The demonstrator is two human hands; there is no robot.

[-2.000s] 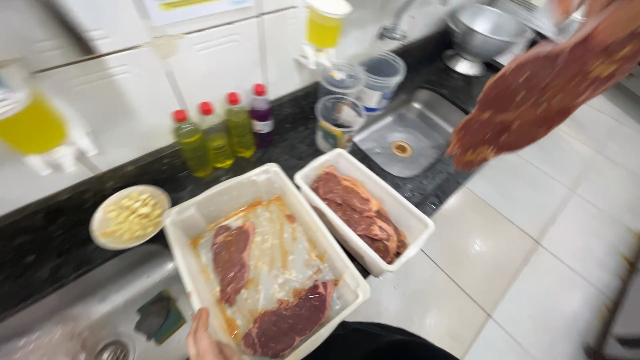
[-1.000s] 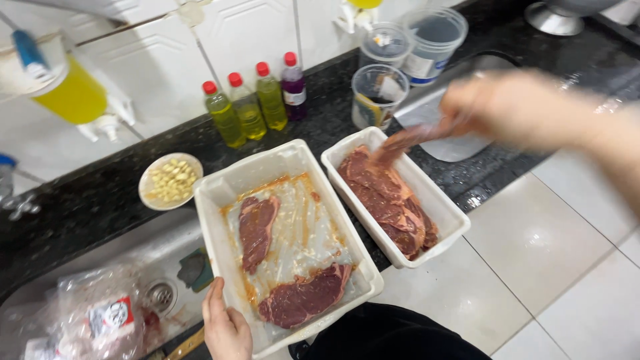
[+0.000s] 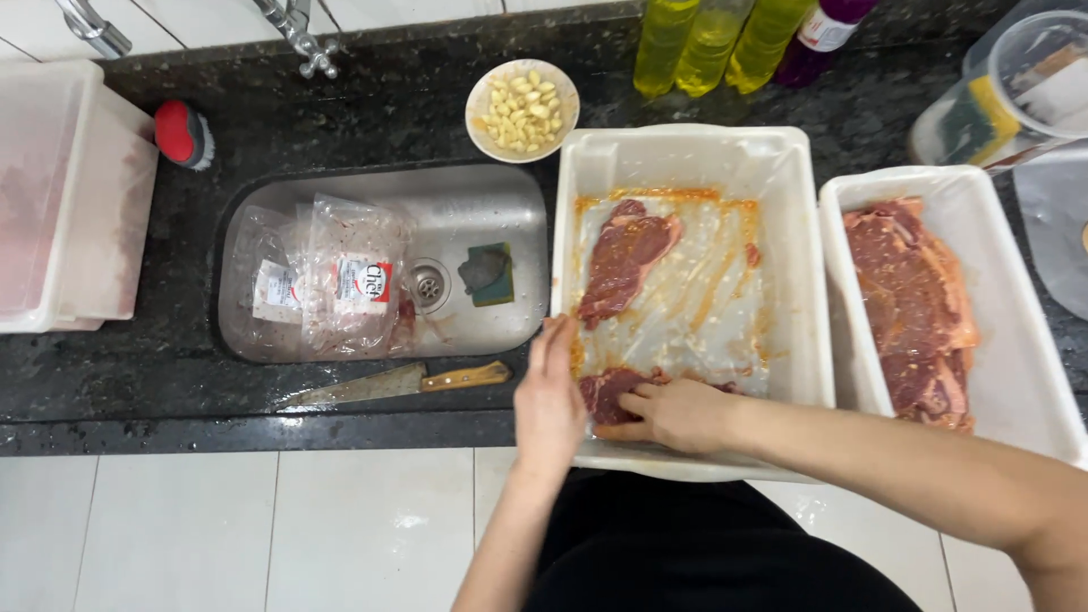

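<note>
My left hand rests against the left wall of a white plastic tub, its fingertips at the rim. Inside the tub, my right hand has its fingers on a raw beef steak near the front wall; part of that steak is hidden under the hand. A second raw steak lies farther back on the tub's left side, with orange-brown marinade smeared over the bottom. To the right stands a narrower white tub holding stacked raw steaks.
Left of the tub, a steel sink holds plastic packages and a sponge. A wooden-handled knife lies at the sink's front. Behind are a bowl of garlic cloves, bottles and a clear container.
My right hand has moved from above the narrow tub, where it held a piece of meat, into the large tub onto the front steak. The view has swung left.
</note>
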